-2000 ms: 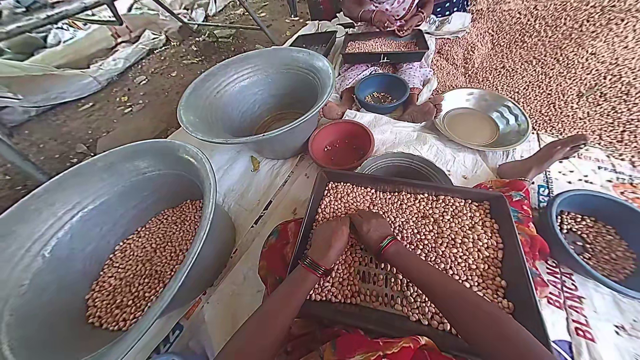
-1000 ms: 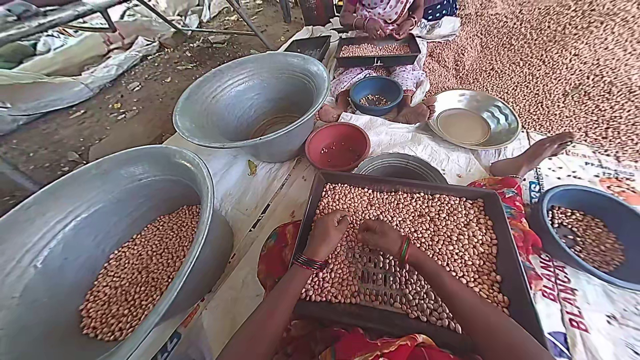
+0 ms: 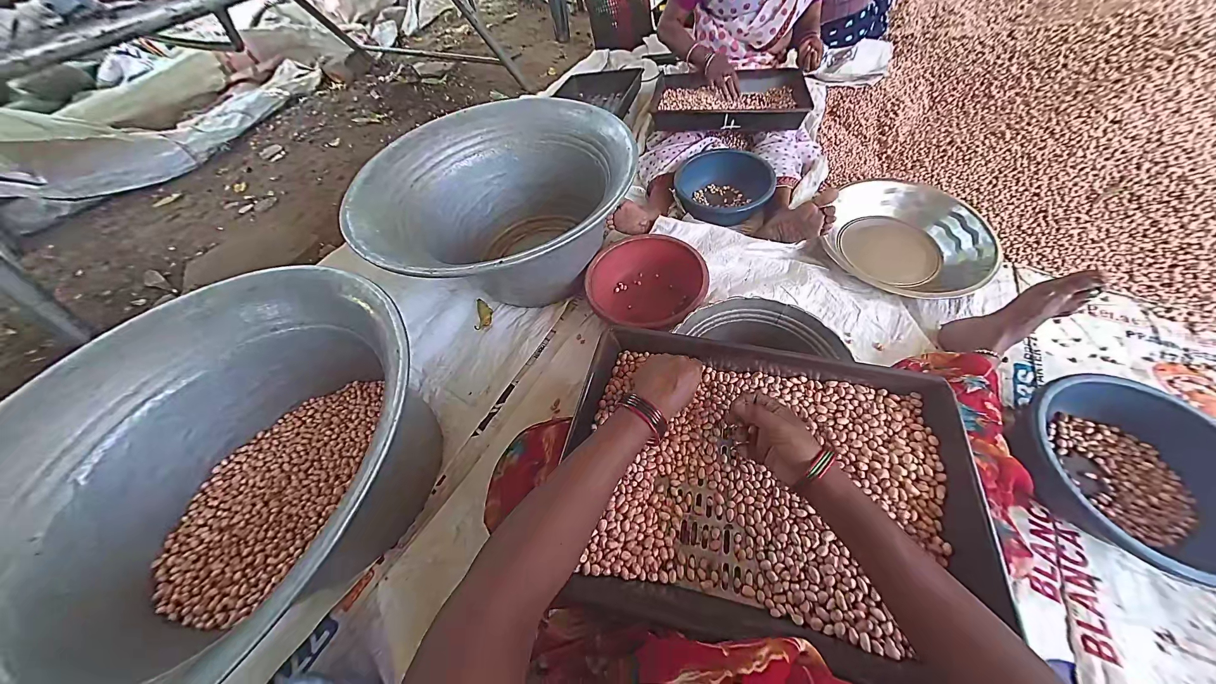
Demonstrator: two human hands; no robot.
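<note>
A dark rectangular tray with a slotted bottom (image 3: pixel 978 513) rests over my lap, spread with reddish-brown nuts or seeds (image 3: pixel 855 446). My left hand (image 3: pixel 668 383) is at the tray's upper left, fingers curled down onto the nuts; whether it holds any is hidden. Right of it, my right hand (image 3: pixel 774 435) hovers over the middle with thumb and fingertips drawn together; I cannot tell if a nut is between them. Bare slots (image 3: pixel 708 532) show below and between the hands.
A metal tub (image 3: pixel 85 494) with nuts stands left, another metal tub (image 3: pixel 494 190) behind it. A red bowl (image 3: pixel 648 280), a grey basin (image 3: pixel 765 323), a steel basin (image 3: pixel 912 237) and a blue basin (image 3: pixel 1130 475) surround the tray. Opposite, a person (image 3: pixel 741 38) works at another tray (image 3: pixel 731 119).
My hands, touching each other two seconds ago, are now apart. Since a second ago, my left hand has moved toward the tray's far edge.
</note>
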